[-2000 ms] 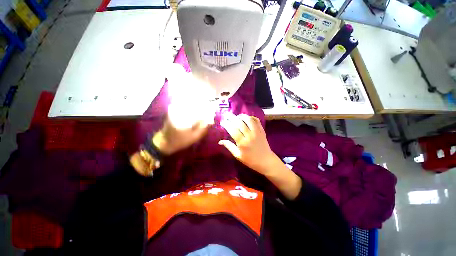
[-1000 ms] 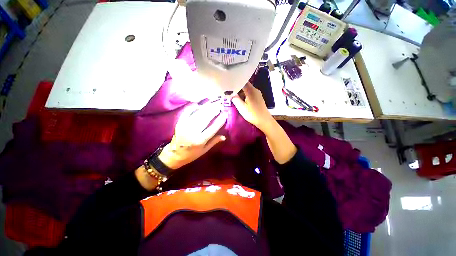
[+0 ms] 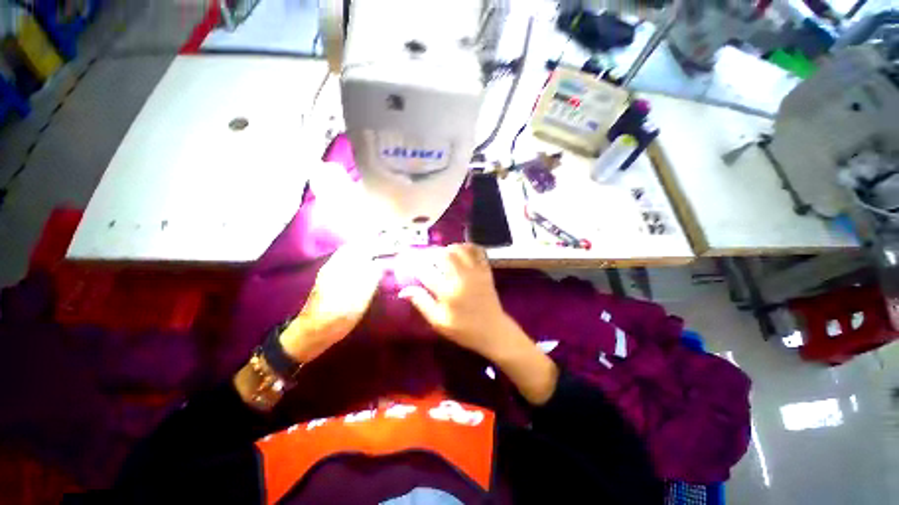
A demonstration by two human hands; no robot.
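Observation:
The maroon garment (image 3: 261, 318) lies under the white JUKI sewing machine head (image 3: 409, 123) and runs down over my lap. Its part at the needle looks magenta in the lamp glare. My left hand (image 3: 335, 301) rests on the cloth just left of and below the needle area, fingers towards the glare. My right hand (image 3: 461, 296) is on the cloth just right of it, fingers bent, holding the cloth near the presser foot. The fingertips of both hands are close together and washed out. The needle and presser foot cannot be made out clearly.
A pile of maroon garments (image 3: 631, 365) lies at the right over a blue basket (image 3: 698, 491). A red crate (image 3: 128, 296) is at the left. A flat black rectangle (image 3: 490, 209), thin snips (image 3: 557, 232), a control panel (image 3: 580, 108) and thread cones (image 3: 616, 158) are on the white table.
The view has shifted, so the machine and table sit lower and more to the left. My right hand has moved back from beside the needle towards me. My left hand has stayed on the cloth.

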